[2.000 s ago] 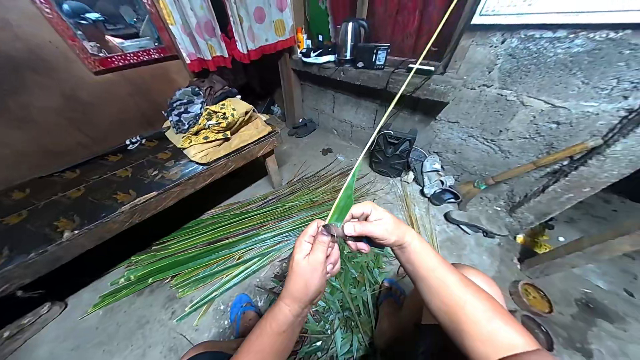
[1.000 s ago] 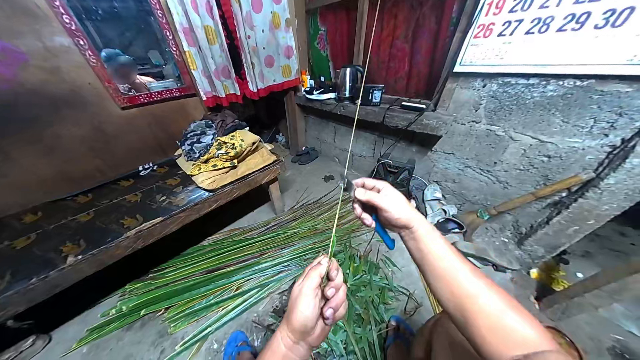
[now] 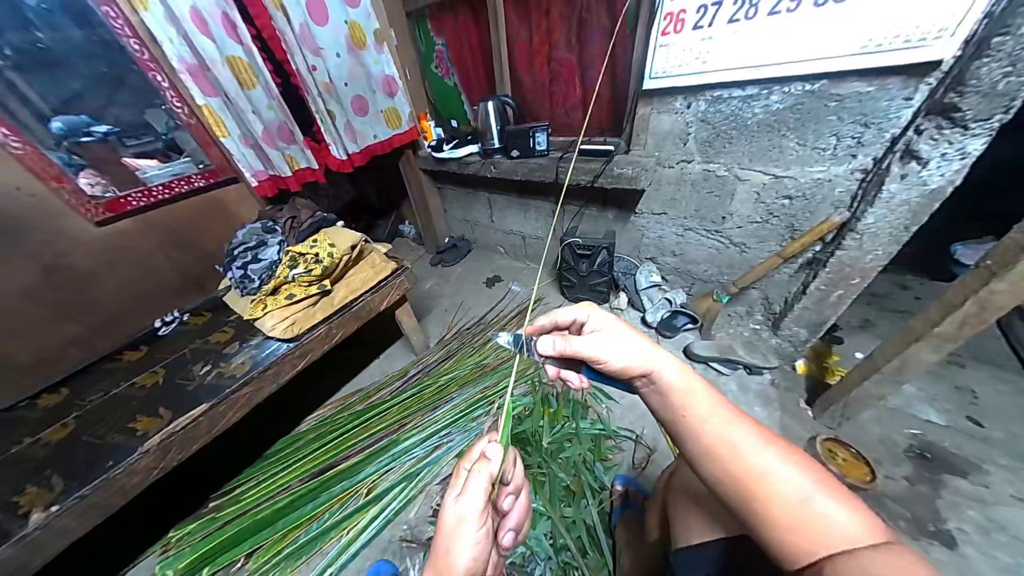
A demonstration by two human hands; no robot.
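My left hand, low in the middle, grips the green leafy end of a long thin palm-leaf midrib that slants up past the window. Above it and to the right, my right hand is closed around the blue handle of a knife. The blade points left and lies against the midrib, and my right fingers are close to the strip. Behind the hands a heap of long green palm leaflets spreads over the floor. Short green leaf trimmings lie beneath my hands.
A wooden bench with folded clothes stands on the left. Further back are a black speaker, sandals and a broom against the concrete wall. A round dish sits on the floor at right.
Both hands were together at the leaf two seconds ago; my right hand has since moved away up the strip. Bare midrib now shows between the hands. The knife blade has come into plain view.
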